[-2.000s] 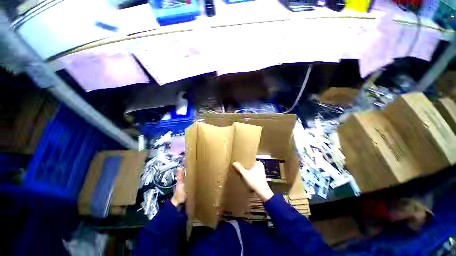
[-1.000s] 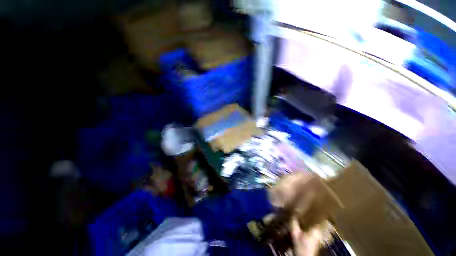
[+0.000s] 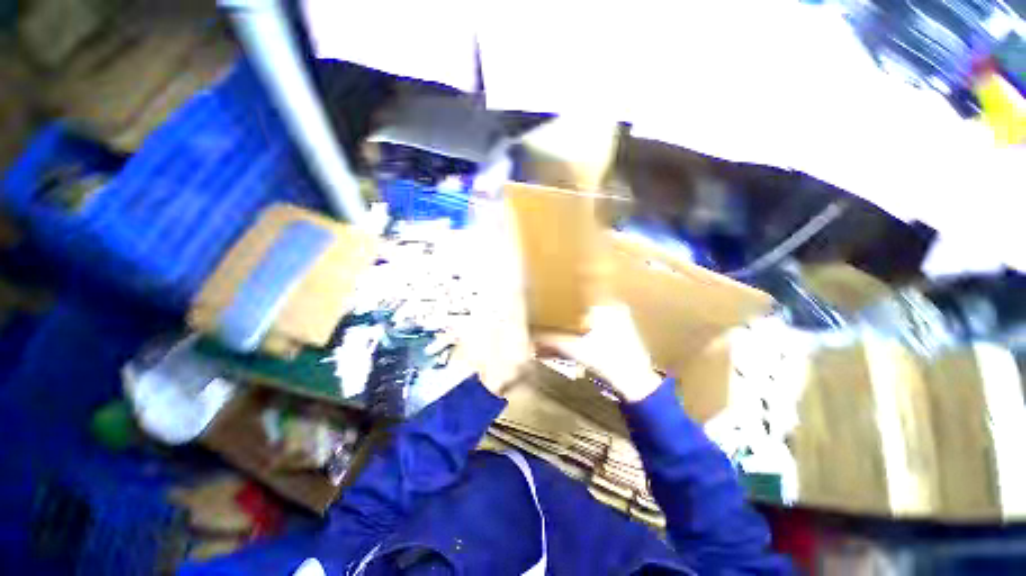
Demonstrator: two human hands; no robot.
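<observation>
An open brown product carton [image 3: 689,306] stands in front of me on a stack of flattened cartons [image 3: 574,439]. A folded cardboard insert [image 3: 551,253] stands upright at the carton's left side, its top blurred. My right hand [image 3: 622,351] is at the insert's lower edge, fingers pointing left, and seems to hold it. My left hand [image 3: 504,358] is low at the insert's left side, blurred and washed out by glare; its grip cannot be told. The inside of the carton is mostly hidden.
White and silver accessory pieces [image 3: 422,276] are heaped left of the carton, more on its right. A cardboard pad [image 3: 321,295] with a grey-blue strip lies at bench left, beside a blue crate [image 3: 169,214]. Closed cartons [image 3: 849,433] stand right. Papers hang from the shelf above.
The view swung left, then back towards the carton. The insert, earlier between both hands over the carton, now stands higher at its left side. The hands are closer together.
</observation>
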